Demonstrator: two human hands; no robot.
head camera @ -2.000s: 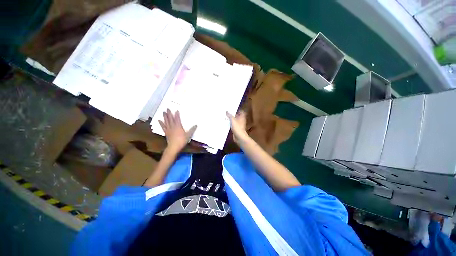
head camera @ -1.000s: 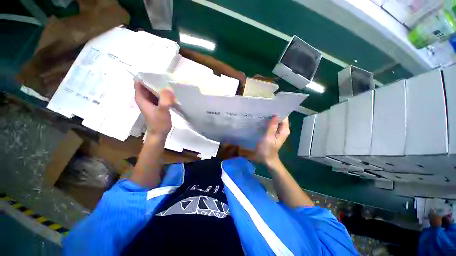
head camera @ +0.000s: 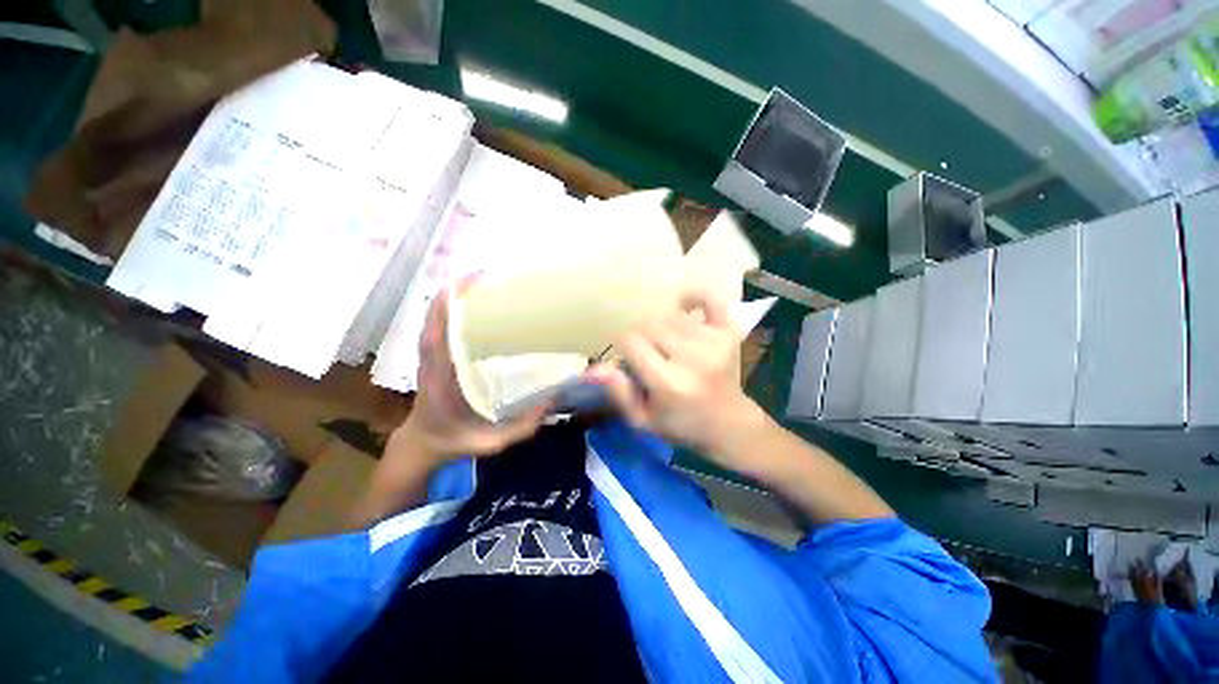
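Note:
A folding carton (head camera: 568,307) is held in front of my chest, partly bent round, its cream inside facing up. My left hand (head camera: 461,394) grips its left end, with the fingers behind the card. My right hand (head camera: 689,374) is on its right and lower edge and is somewhat blurred. Flaps stick out at the right end. A pile of flat carton blanks (head camera: 288,201) with small black print lies at the left. A second pile with a pink picture (head camera: 461,221) lies beside it, partly hidden by the carton.
Two open white boxes with dark insides (head camera: 786,158) (head camera: 936,221) stand on the green surface (head camera: 642,80). A long row of white boxes (head camera: 1049,321) is at the right. Brown kraft paper (head camera: 181,107) lies far left. An open brown carton (head camera: 221,454) holds clear plastic. Another person's hands (head camera: 1160,581) show lower right.
A blank has been lifted off the right pile. Since one second ago it has been turned and bent so its cream inside shows, and my right hand has moved inward along its edge.

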